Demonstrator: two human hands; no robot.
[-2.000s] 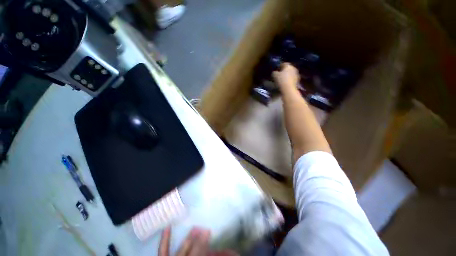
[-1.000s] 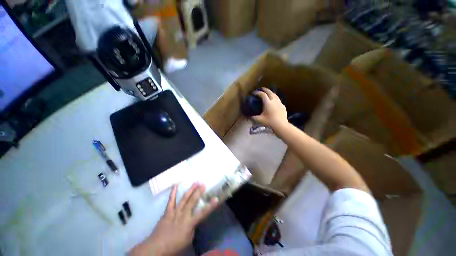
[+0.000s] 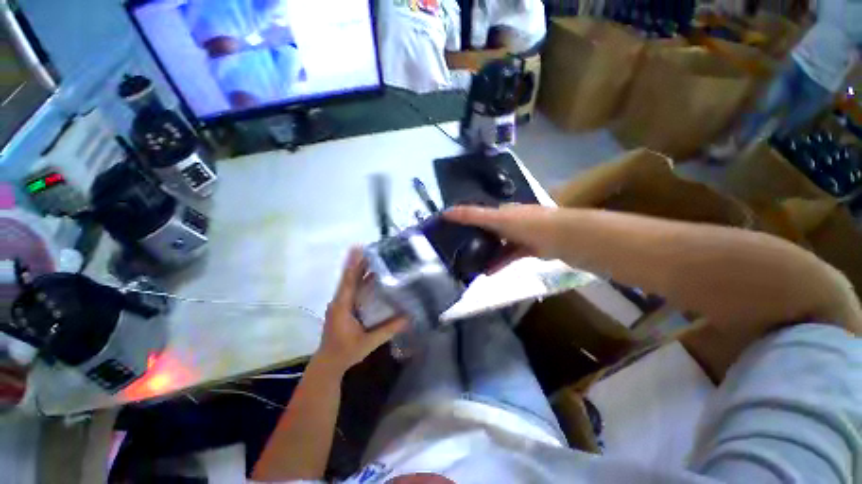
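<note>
A silver-grey PTZ dome camera (image 3: 412, 269) with a black ball head is held tilted above the table's front edge, blurred by motion. My left hand (image 3: 352, 317) grips its silver body from the left and below. My right hand (image 3: 501, 232) is on its black head end, at the right. A flat black antenna (image 3: 381, 203) sticks up from its side. The fingers of my right hand are partly hidden behind the black head.
Several dome cameras stand at the left, the nearest (image 3: 80, 326) beside a red glow; another (image 3: 491, 104) stands behind the mouse pad (image 3: 454, 175). A monitor (image 3: 284, 52) and power supply (image 3: 57, 189) are behind. A thin white cord (image 3: 236, 301) crosses the table. An open carton (image 3: 652, 180) is at right.
My right hand has come out of the carton to in front of me, with a camera. My left hand has left the table top and now grips the camera body. The view has swung left.
</note>
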